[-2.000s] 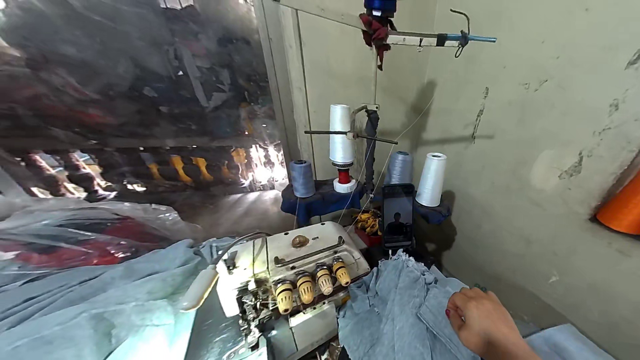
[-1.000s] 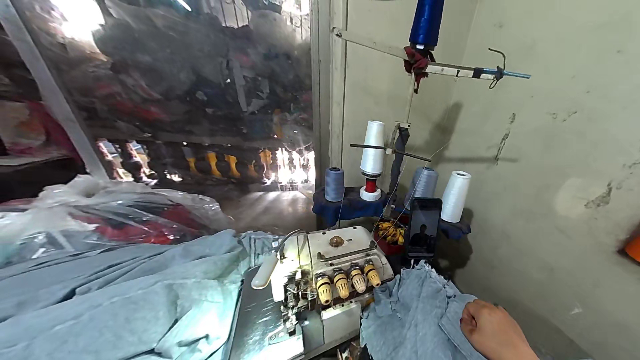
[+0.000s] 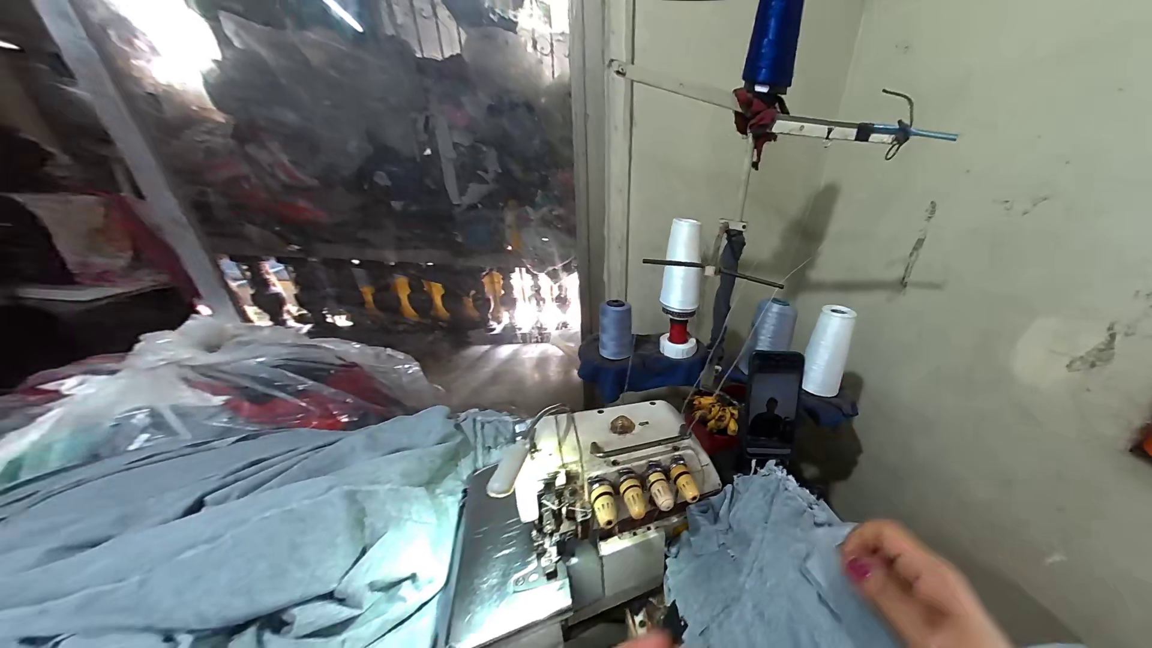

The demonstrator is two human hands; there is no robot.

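My right hand is at the lower right, its curled fingers at the edge of a blue-grey fabric piece; whether they pinch it is unclear. Of my left hand only a blurred fingertip shows at the bottom edge, and its hold cannot be told. An overlock sewing machine with several cream tension dials stands at the centre, its lamp lighting the metal plate. More blue-grey fabric is heaped left of the plate.
Behind the machine stand a white thread cone, a grey-blue spool, another white cone and a smartphone. A blue cone is on the thread stand above. A clear plastic bag lies at the left; a wall rises at the right.
A fingertip of my left hand has come into view at the bottom edge. My right hand stays by the right-hand fabric. The view has swung left since the oldest frame.
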